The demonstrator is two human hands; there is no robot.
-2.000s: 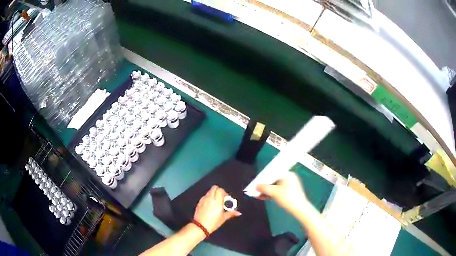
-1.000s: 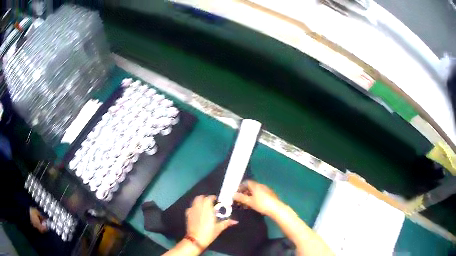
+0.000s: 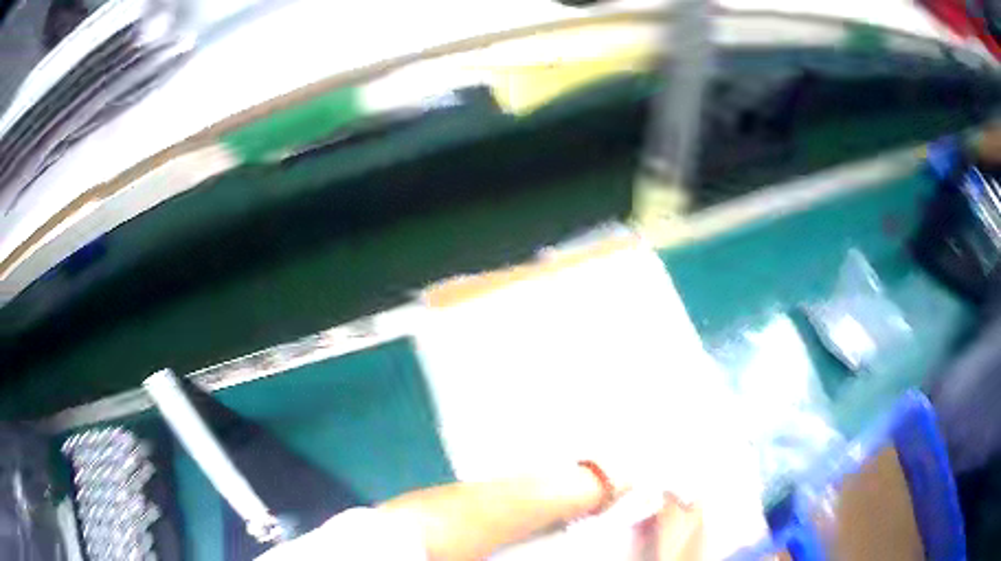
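The picture is blurred. A white blade (image 3: pixel 209 447) lies over the black fixture (image 3: pixel 288 471) at the lower left, with the small hub (image 3: pixel 266 528) at its near end. My left forearm, with a red band at the wrist, reaches right across the bottom. My left hand (image 3: pixel 634 506) is over the white blade stack (image 3: pixel 560 362), washed out by glare; its grip is unclear. A skin-coloured patch like fingers shows just beyond it at the bottom edge; I cannot tell which hand it belongs to.
The hub tray (image 3: pixel 113 499) is at the lower left. Clear plastic bags (image 3: pixel 858 323) lie on the mat at the right. A blue-edged brown container (image 3: pixel 878 510) is at the lower right. A post (image 3: pixel 681 110) stands behind the bench. A dark sleeve-like shape shows at the far right.
The view has swung right. My left hand has left the hub and moved right to the blade stack. The blade and hub are on the fixture without my hands. My right hand has left them too.
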